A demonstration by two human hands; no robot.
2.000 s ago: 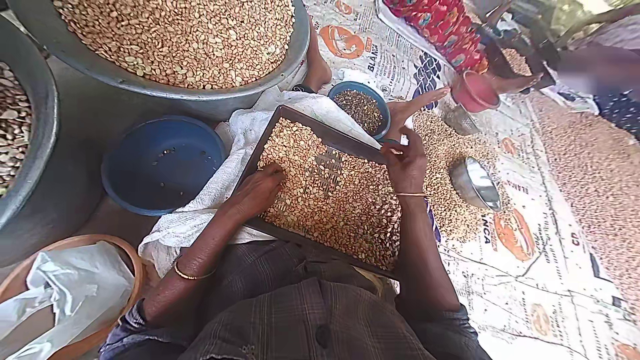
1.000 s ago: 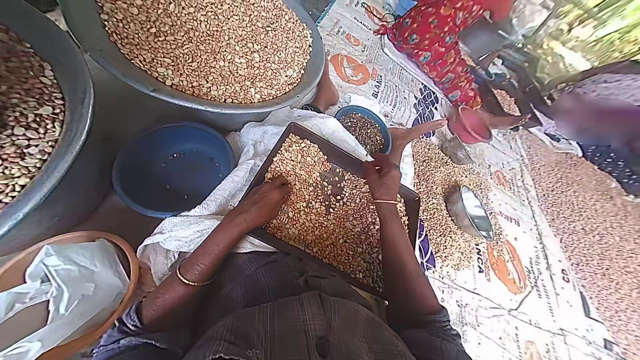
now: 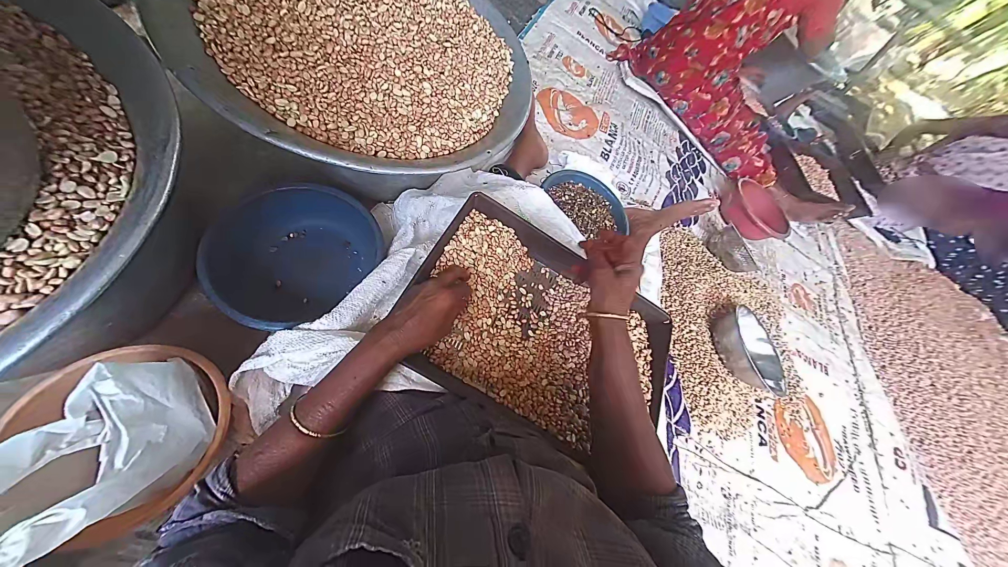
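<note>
A dark rectangular tray (image 3: pixel 660 358) of pale and reddish split kernels (image 3: pixel 504 354) rests tilted across my lap, partly on a white woven cloth (image 3: pixel 425 213). My left hand (image 3: pixel 437 307) has its fingers curled at the kernels by the tray's left side; whether it holds any is hidden. Over the tray's upper right rim is my right hand (image 3: pixel 613 264), fingers bunched, with its grasp unclear. Just beyond that hand stands a small blue bowl (image 3: pixel 614 197) of darker bits. Part of the tray's dark bottom shows between the hands.
Large metal tubs (image 3: pixel 354 164) of kernels stand at the upper left. Near them are a blue basin (image 3: pixel 291 260) and an orange-brown basin (image 3: pixel 220 378) with a plastic bag. Right lie loose kernels, a steel bowl (image 3: pixel 740 350) and a pink bowl (image 3: pixel 752 211). Other people sit at upper right.
My right hand has moved from the tray's far right corner inward along its upper rim. A bare patch of tray bottom between the hands is larger than two seconds ago.
</note>
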